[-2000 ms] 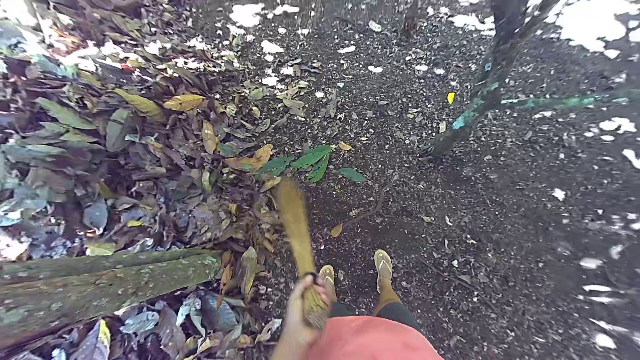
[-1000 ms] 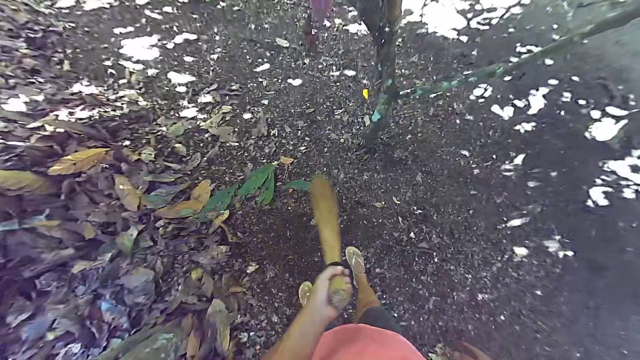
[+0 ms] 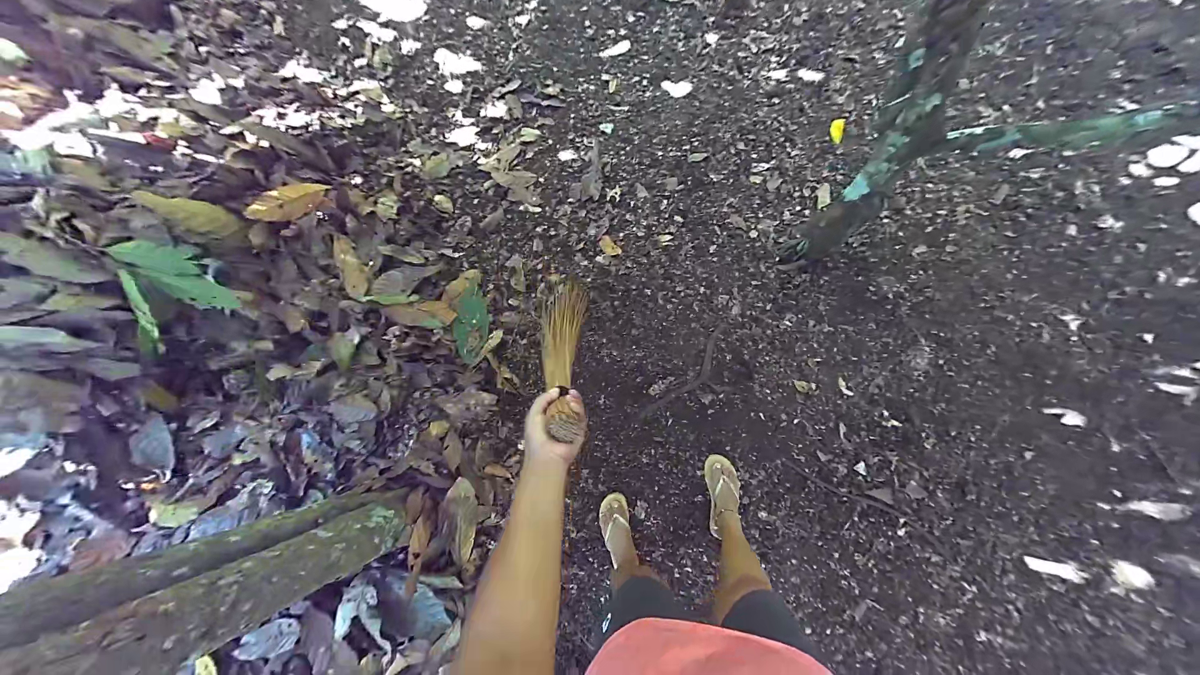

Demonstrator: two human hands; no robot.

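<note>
My left hand (image 3: pixel 555 427) is closed around the bound butt end of a short stick broom (image 3: pixel 562 342), with a dark band at the grip. The broom's thin yellow-brown bristles point away from me, over the edge of a bed of dry leaves. Just left of the bristles is a green leaf (image 3: pixel 471 323) among brown ones. More green leaves (image 3: pixel 173 274) lie farther left on the leaf litter (image 3: pixel 309 366). My right hand is out of view.
A mossy log (image 3: pixel 216 572) lies at lower left. A slim trunk with pale patches (image 3: pixel 872 183) rises at upper right, with a branch (image 3: pixel 1069 133) reaching right. My sandalled feet (image 3: pixel 722 483) stand on dark soil with small leaf bits. A yellow leaf (image 3: pixel 837 129) is near the trunk.
The broom in my left hand has moved left relative to my feet. The green leaves, earlier together on the soil's edge, are now spread leftward among the dry leaves. The view has shifted.
</note>
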